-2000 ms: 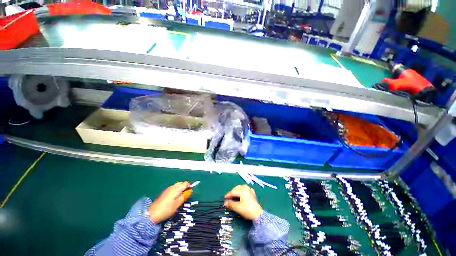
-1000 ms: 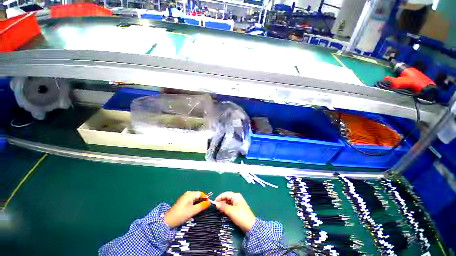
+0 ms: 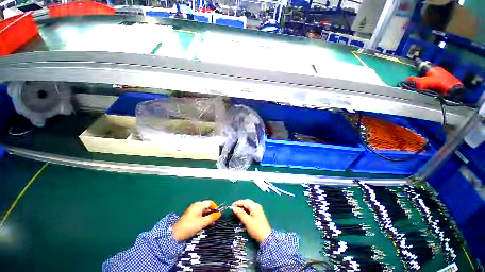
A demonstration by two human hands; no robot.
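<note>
Black wire leads (image 3: 215,249) with white and silvery ends lie in a pile on the green bench, below my hands. My left hand (image 3: 195,220) is at the pile's upper left, its fingers closed on a small orange item (image 3: 214,213), too small to name surely. Thin silvery tips stick out from it toward the right. My right hand (image 3: 252,218) is close beside it, thumb and finger pinched at a tiny pale lead end (image 3: 230,207). Most of that lead is hidden. Loose white sleeves (image 3: 272,187) lie near the rail.
Rows of leads (image 3: 340,228) lie at right, with a white label (image 3: 447,268). Behind the rail (image 3: 159,171) stand a cream tray (image 3: 154,149), clear plastic bags (image 3: 243,138) and blue bins (image 3: 314,157). A red corded tool (image 3: 437,81) lies on the upper level.
Both hands came together above the pile from their spread positions two seconds ago. Since one second ago they have shifted slightly, with a small gap now between the fingertips. A white label now shows lower right.
</note>
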